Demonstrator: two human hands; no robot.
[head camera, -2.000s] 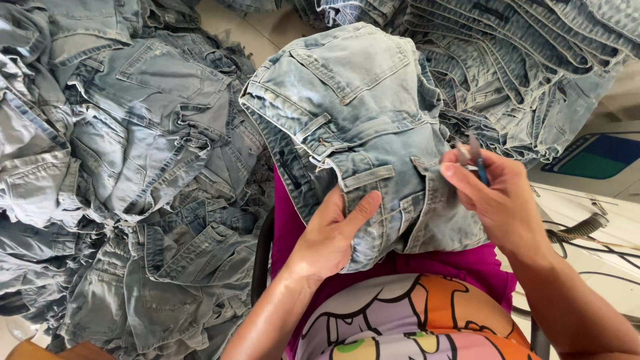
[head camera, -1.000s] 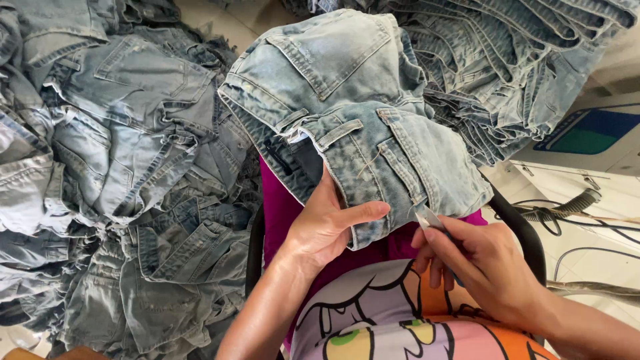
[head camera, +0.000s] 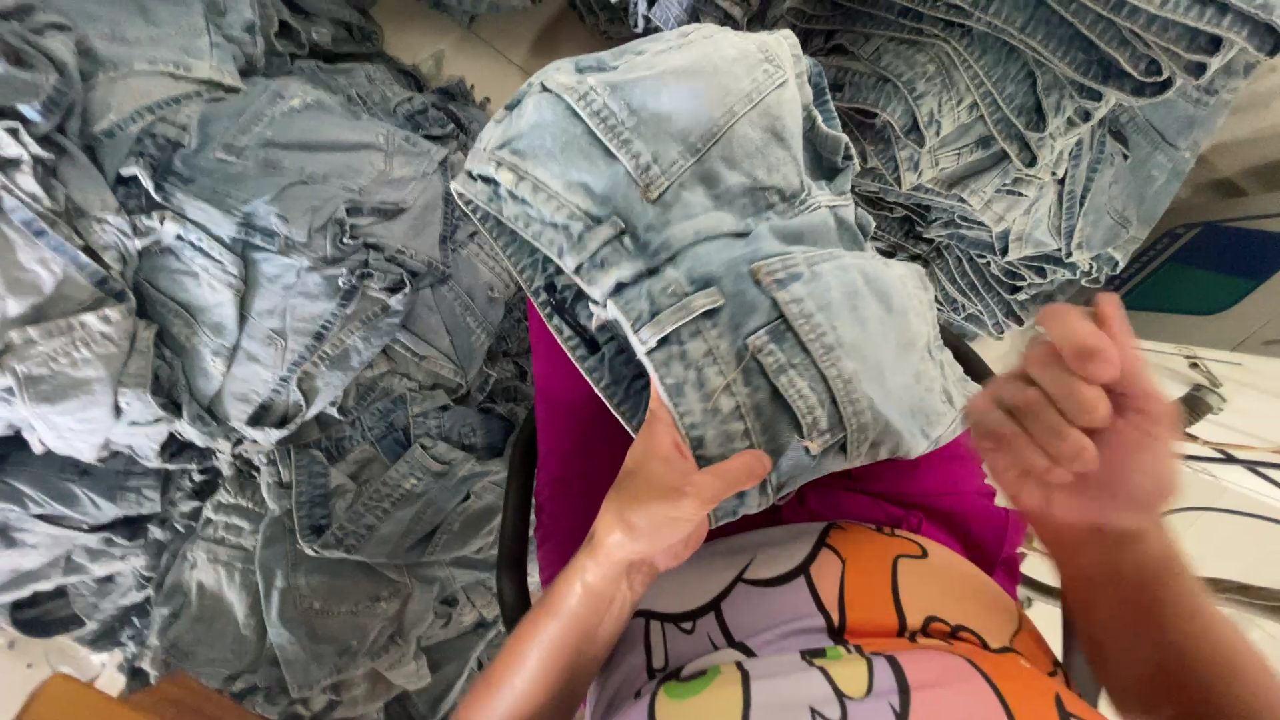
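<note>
My left hand grips the waistband of a pair of light blue denim shorts, its fingers inside the waist opening and its thumb on the outer face. The shorts lie across my lap, with a patch pocket, belt loops and a loose thread near a loop in view. To the right of the shorts my right hand is raised, blurred, with its fingers curled in. Whether it holds anything is hidden.
A large heap of denim garments fills the left side. Stacked denim pieces lie at the upper right. A white machine or case with a blue and green panel stands at the right, near cables. A black chair frame borders my lap.
My right hand has moved up and away from the lower edge of the shorts, where it held a small metal tool a second ago. My left hand keeps its hold.
</note>
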